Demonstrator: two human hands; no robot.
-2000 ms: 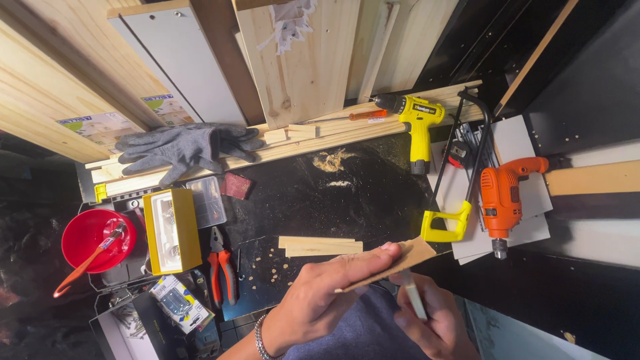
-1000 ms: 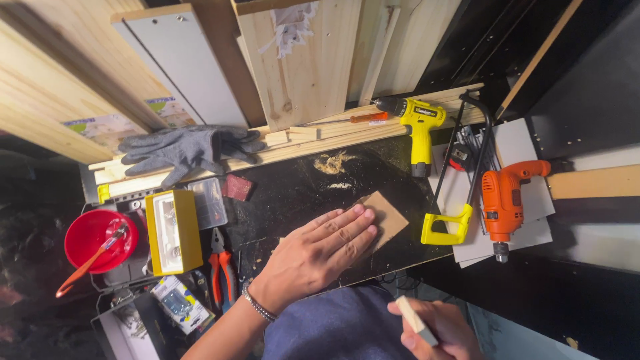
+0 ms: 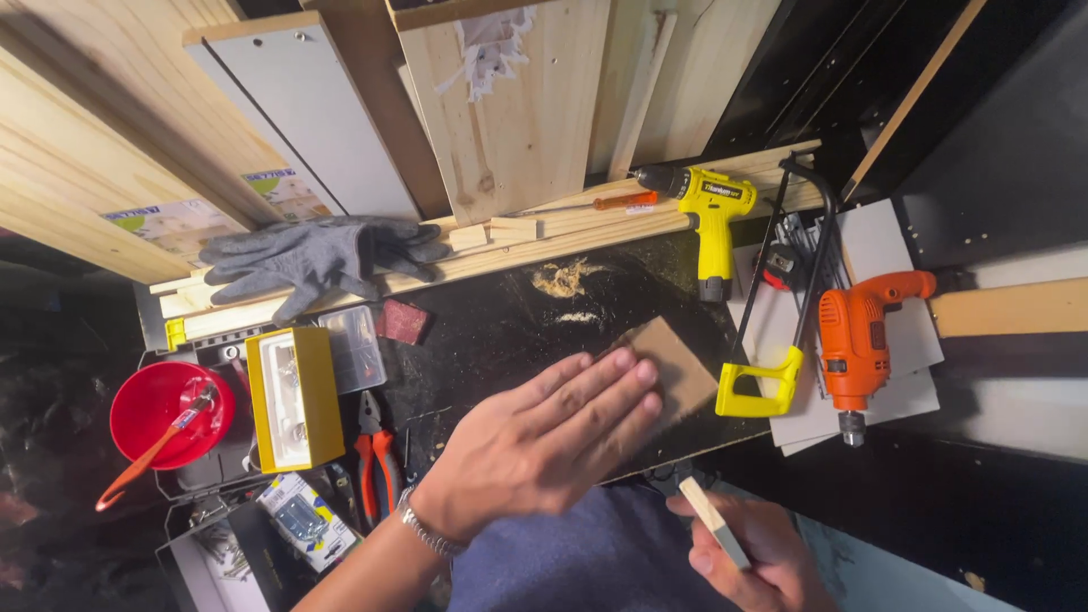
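Observation:
My left hand (image 3: 544,433), with a chain bracelet at the wrist, lies palm down with its fingers over the left part of a brown sheet (image 3: 676,370), apparently sandpaper, on the black worktop. Whether the fingers grip the sheet cannot be seen. In my right hand (image 3: 756,548), near the front edge, is a small wood block (image 3: 714,523), held between thumb and fingers. A small heap of sawdust (image 3: 565,278) lies beyond the sheet. A dark red abrasive block (image 3: 403,321) rests to the left of it.
At the right are a yellow cordless drill (image 3: 718,212), a hacksaw (image 3: 759,387) and an orange power drill (image 3: 854,340). Left stand a red bowl (image 3: 127,416) with a brush, a yellow box (image 3: 323,399) and pliers (image 3: 378,459). Gray gloves (image 3: 314,259) lie on wood strips (image 3: 510,255) before upright boards.
Two seconds ago both hands were together holding the brown sheet and a wood piece. The sheet now lies on the worktop under my left hand; my right hand with the block is apart, lower right.

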